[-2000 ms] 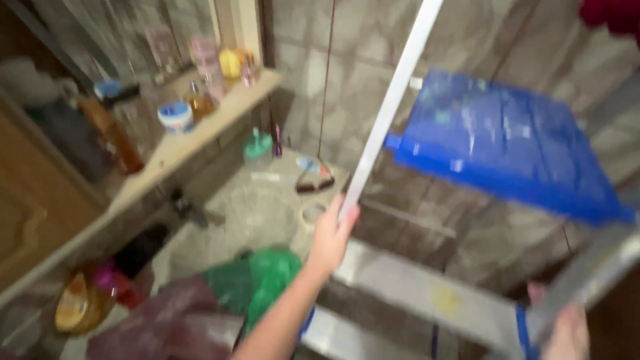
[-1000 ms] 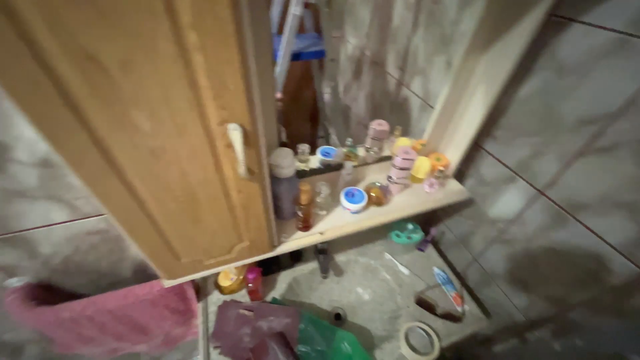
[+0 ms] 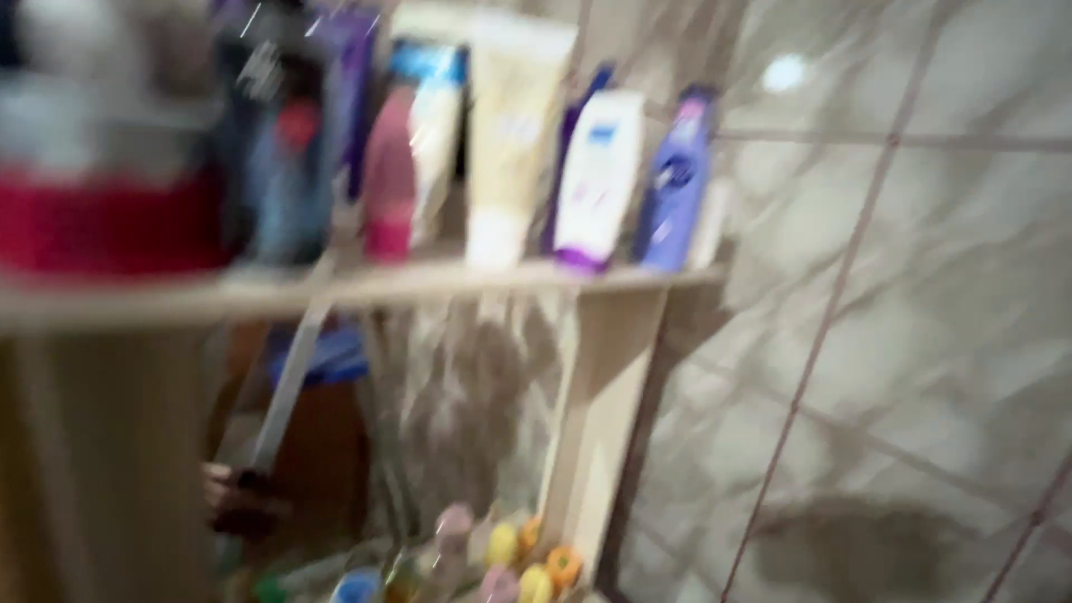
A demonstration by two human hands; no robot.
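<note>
Neither of my hands is directly in view. A blurred hand shows only as a reflection in the mirror [image 3: 469, 419], near a reflected pale ladder rail [image 3: 289, 385]. On the top wooden shelf [image 3: 502, 283] stand several toiletries: a cream-coloured tube [image 3: 512, 134], a white bottle with a purple cap [image 3: 599, 180], a purple-blue bottle [image 3: 678, 184] and a pink bottle [image 3: 389, 176]. A red container [image 3: 109, 218] with a pale upper part sits at the left end, blurred.
Below the mirror, small bottles and a blue-lidded jar [image 3: 358, 584] crowd the lower edge of view. A wooden side panel [image 3: 607, 419] supports the shelf at right. Beyond it is the marbled tile wall [image 3: 837, 352].
The view has swung from the ladder and washbasin up to the cabinet's top shelf. Two seconds ago my left hand held a pale ladder rail and my right hand was at the ladder; both have left view.
</note>
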